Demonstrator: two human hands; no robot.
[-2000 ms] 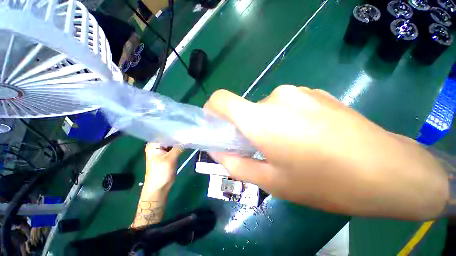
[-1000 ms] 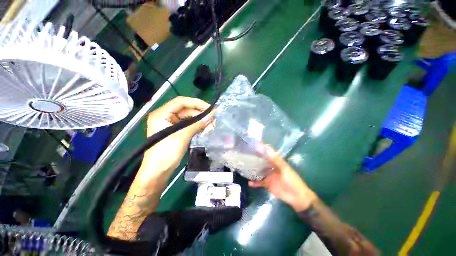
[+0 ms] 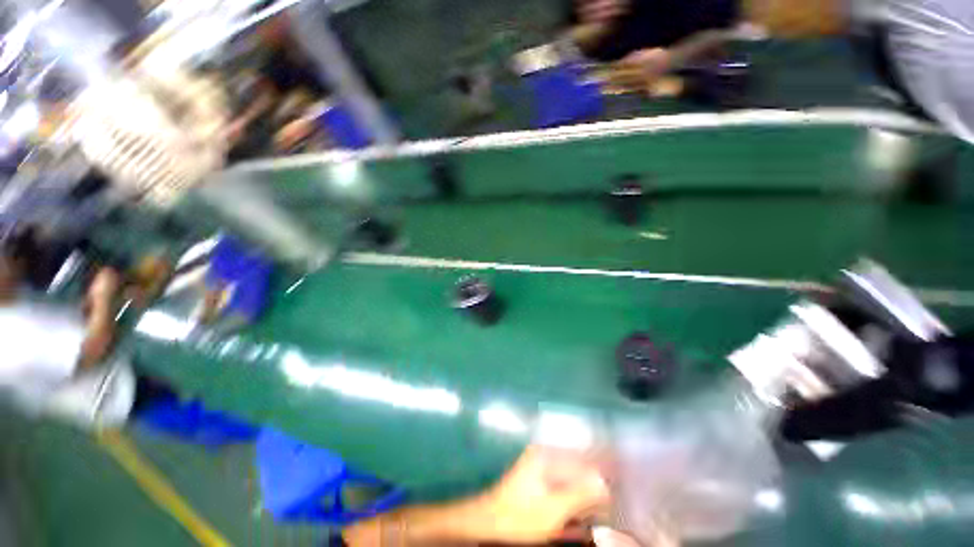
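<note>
The frame is blurred. My left hand (image 3: 550, 494) comes in from the bottom left, its fingers closed at the near edge of a clear plastic bag (image 3: 700, 470). A fingertip shows beside it at the bottom edge and may be my right hand's; the rest of that hand is cut off or hidden by the bag. The white feeder box (image 3: 801, 358) stands on the green surface at the right, beside a black tool (image 3: 908, 379). A black housing (image 3: 644, 365) stands just above the bag.
Another black housing (image 3: 476, 299) stands left of centre, and one (image 3: 628, 199) stands beyond the white line. A blue stool (image 3: 310, 470) is at the lower left. People's hands and arms show along the far edge and at the left. A white fan is at the top right.
The view has swung round, so the feeder is now at the right and the stool at the left. The bag has moved to the bottom edge. The silver-topped cluster has left the view.
</note>
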